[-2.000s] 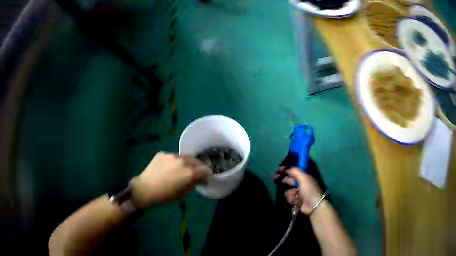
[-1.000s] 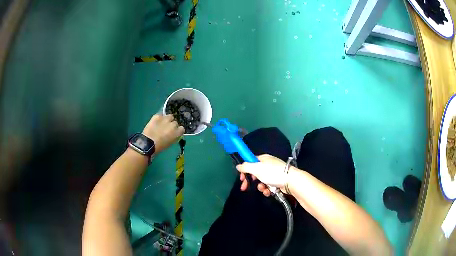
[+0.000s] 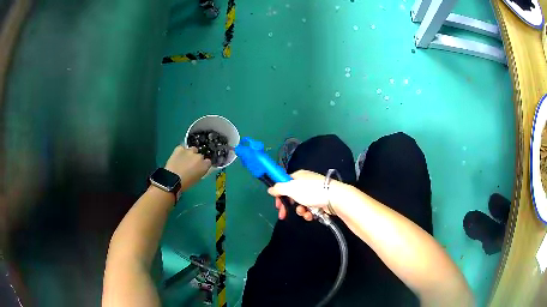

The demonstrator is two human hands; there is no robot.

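A white plastic bucket (image 3: 225, 125) holds a heap of dark round keycaps (image 3: 210, 144). My left hand (image 3: 188, 166), with a watch on the wrist, is at the bucket's near left rim; its fingertips are bent over the rim and partly hidden, so whether it grips the rim is unclear. My right hand (image 3: 303, 195) holds a blue air blow gun (image 3: 261, 163) by its handle. The gun's front end is at the bucket's right rim and points into it. A hose runs down from the gun's handle.
Green floor with yellow-black tape (image 3: 221, 228) under the bucket. A yellow wood-look table (image 3: 520, 78) with blue-rimmed plates (image 3: 535, 174) curves along the right edge. A grey metal table leg (image 3: 433, 24) stands upper right. Dark shoes (image 3: 480, 229) lie by the table. Metal fittings (image 3: 207, 277) are lower left.
Since two seconds ago the view has turned, and the blow gun has come from apart at the right to the bucket's rim. In the last second hands and bucket shifted slightly left in view.
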